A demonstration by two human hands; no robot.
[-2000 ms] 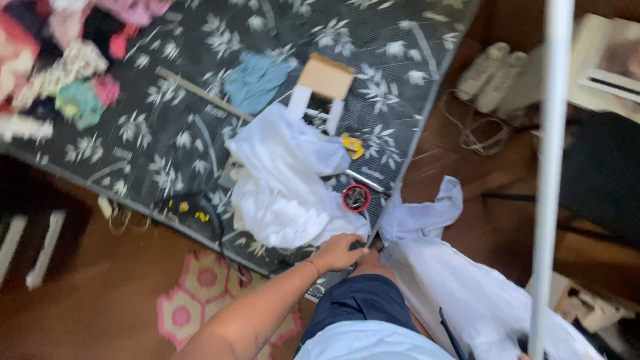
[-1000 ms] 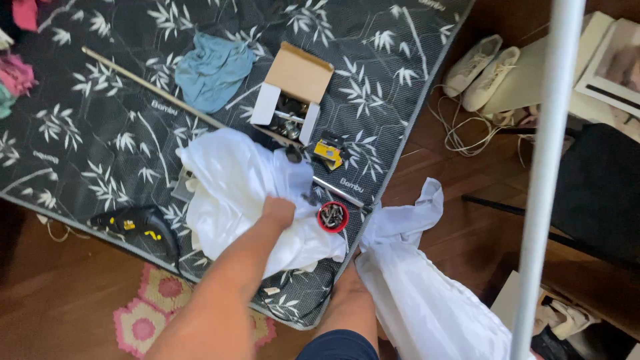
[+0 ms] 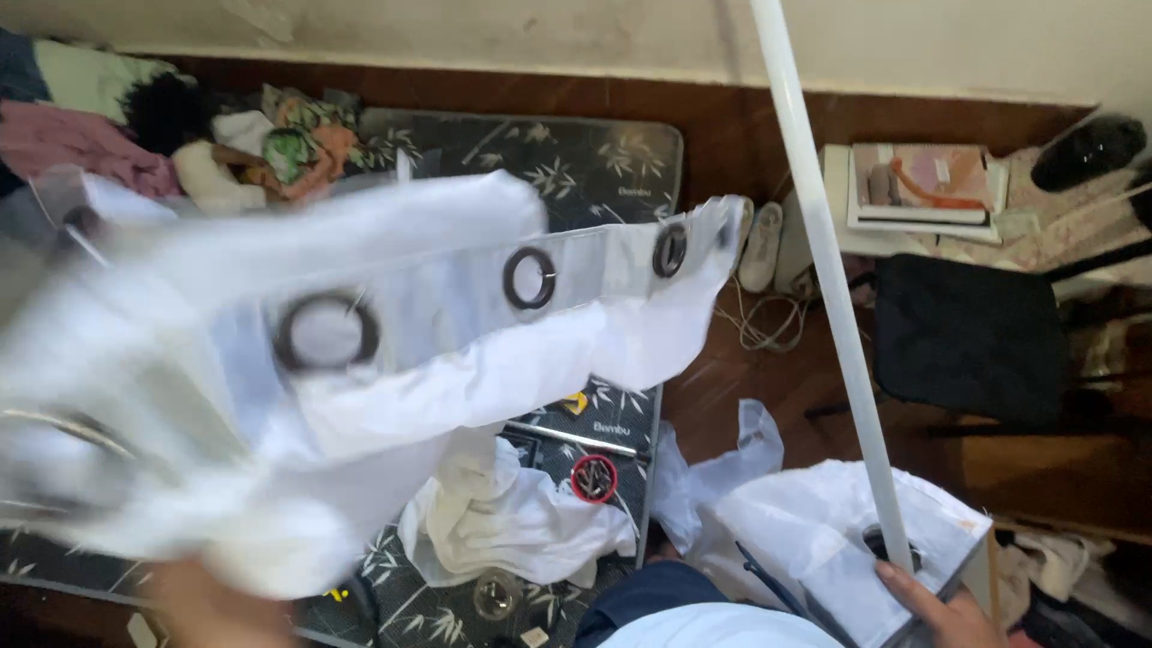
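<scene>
A white fabric curtain panel with dark ring eyelets (image 3: 450, 387) is spread in the air across the left and middle, partly blurred. At its lower left edge, my left hand (image 3: 216, 603) appears blurred against the cloth; its fingers are hidden. My right hand (image 3: 936, 603) grips white eyelet fabric (image 3: 810, 531) at the lower right, beside the foot of a white pole (image 3: 832, 261) that passes into a dark ring. More white cloth (image 3: 522, 513) lies on the dark leaf-patterned mattress (image 3: 630, 162), near a red-rimmed container of small metal parts (image 3: 594, 478) and a metal rod (image 3: 576, 438).
Heaped clothes (image 3: 297, 144) lie at the upper left. White shoes (image 3: 761, 247) and a cable (image 3: 765, 324) are on the wooden floor. A black chair (image 3: 967, 337) stands at right, before a surface holding a picture-covered box (image 3: 927, 184). A glass jar (image 3: 497, 594) sits near the mattress edge.
The eyelet fabric now hangs raised in front of the mattress. My left hand has moved from the white cloth to the lower left. My right hand has come into view. The view has shifted to include the wall.
</scene>
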